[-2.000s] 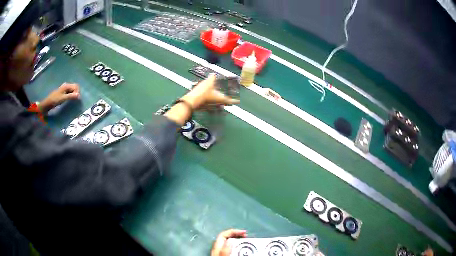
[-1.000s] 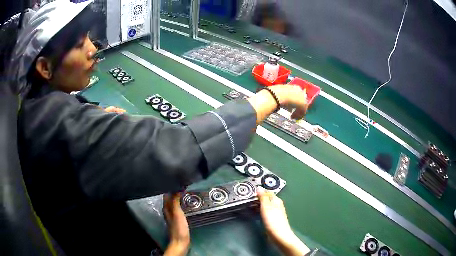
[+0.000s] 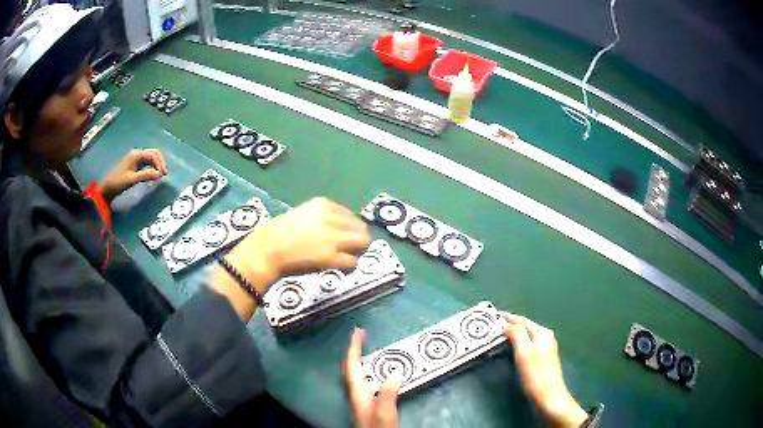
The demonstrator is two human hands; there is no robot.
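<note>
My left hand (image 3: 372,389) holds the left end of a silver plate stack (image 3: 437,347) with three round seats, its thumb on top. My right hand (image 3: 538,368) holds the stack's right end. Both hands are bare. Just left and further out, a second plate stack (image 3: 330,288) lies on the bench mat, partly hidden under another person's blurred hand (image 3: 314,238). Beyond it a three-seat jig (image 3: 422,228) with black rings lies on the green belt.
A co-worker (image 3: 92,284) sits at the left, an arm reaching across. Two single plates (image 3: 216,234) lie in front of them. More ringed jigs (image 3: 663,355) lie on the belt. Metal rails (image 3: 502,196), red bins (image 3: 460,73), a yellow bottle (image 3: 461,96) and stacked jigs (image 3: 715,192) are beyond.
My hands and their stack have moved right in view. A second stack now shows on the mat to its left. The co-worker's hand has come back from the bins to that stack.
</note>
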